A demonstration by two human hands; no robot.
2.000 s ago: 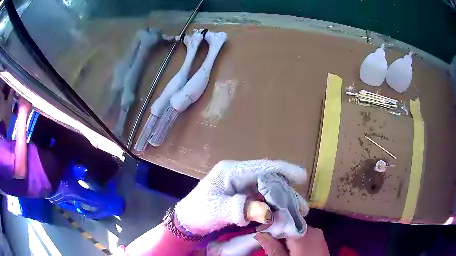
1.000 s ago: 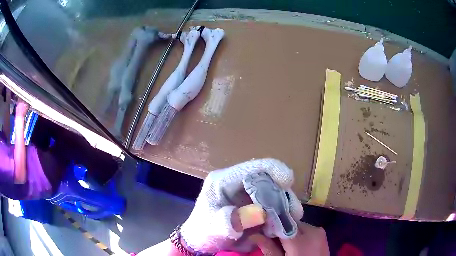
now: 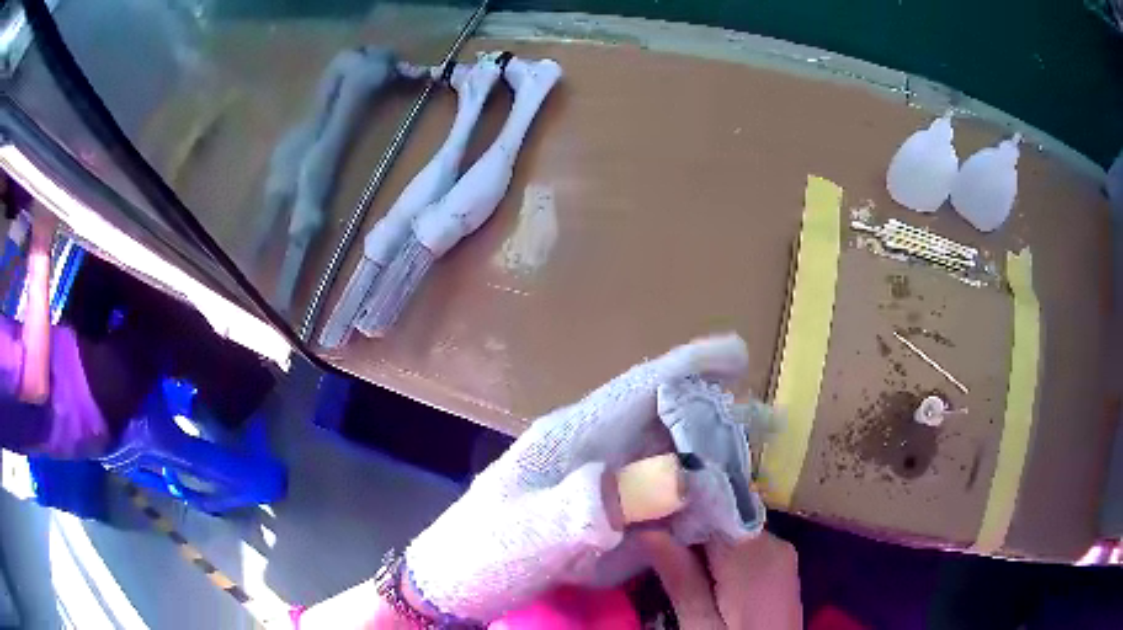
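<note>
A grey foot end of a doll leg (image 3: 714,455) is held up near the bench's front edge, its hollow, creased side towards me. My left hand (image 3: 542,492), in a white knit glove with a tan thumb tip showing, is closed around it. My bare right hand (image 3: 739,585) holds it from below, partly cut off by the bottom edge. The rest of this leg is hidden by the hands. Two pale legs (image 3: 487,185) lie side by side on the brown bench, black bands at their ankles and ribbed ends towards me.
Two white squeeze bottles (image 3: 924,169), a swab bundle (image 3: 924,246), a loose stick (image 3: 930,361) and a small white cap (image 3: 931,410) lie at right by yellow tape (image 3: 807,332). A reflective panel (image 3: 185,135) stands left. A person's arm (image 3: 37,308) shows far left.
The held foot has turned and shifted slightly right and up. My left hand's fingers have straightened and reach further up. The legs and bench items have not moved on the bench.
</note>
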